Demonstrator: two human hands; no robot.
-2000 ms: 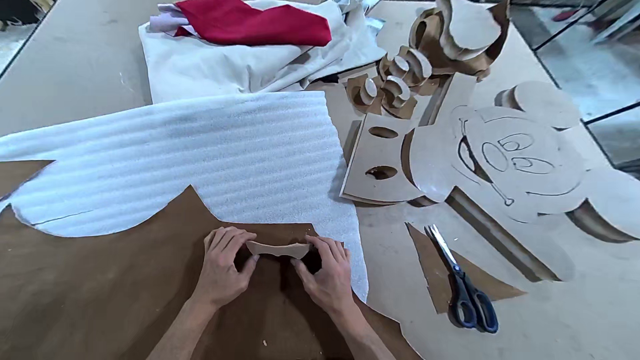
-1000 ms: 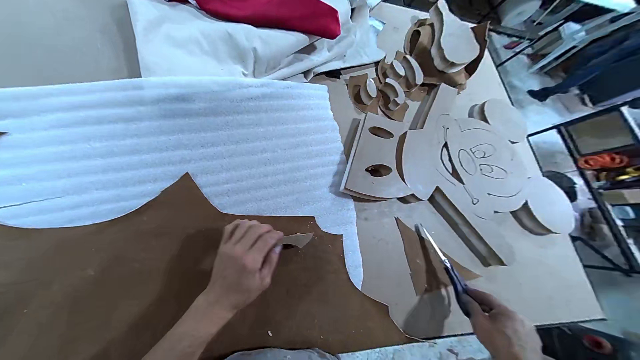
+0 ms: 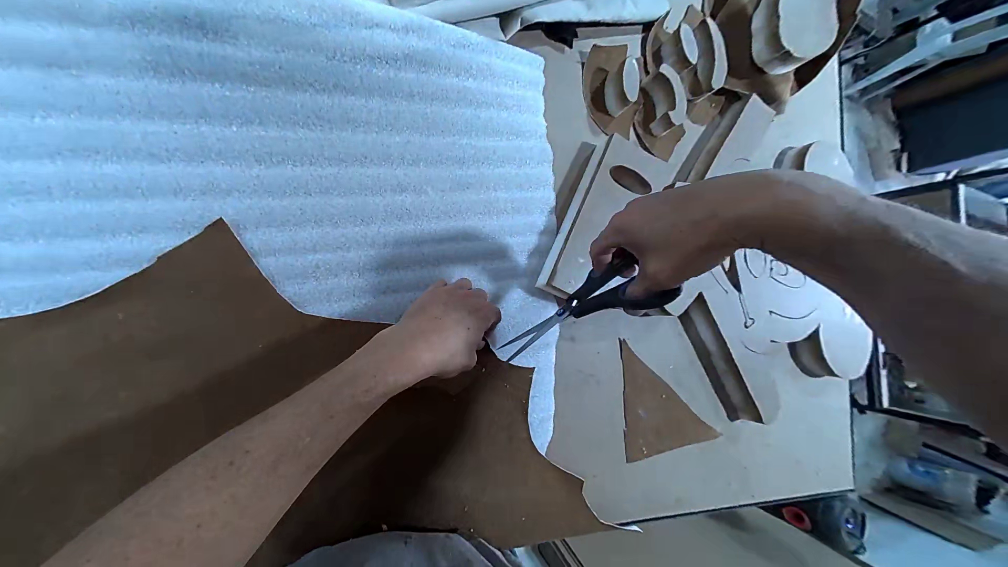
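Observation:
My right hand holds dark-handled scissors by their loops, with the blades parted. The blade tips reach the top edge of a large brown sheet, close beside my left hand. My left hand pinches that edge; its fingertips are partly hidden, and the small curved piece seen earlier is mostly covered by the hand. Under the brown sheet lies a white foam sheet with a ribbed surface. A triangular brown scrap rests on the table right of the scissors.
A pale flat panel with oval holes lies beyond the scissors. A cartoon-face cutout lies partly beneath my right forearm. Curved cut pieces with brown backing are grouped at the back. The table's right edge drops off to a cluttered floor.
My right hand has picked up the scissors from the table and brought them to the brown sheet's edge, beside my left hand. The view has shifted closer.

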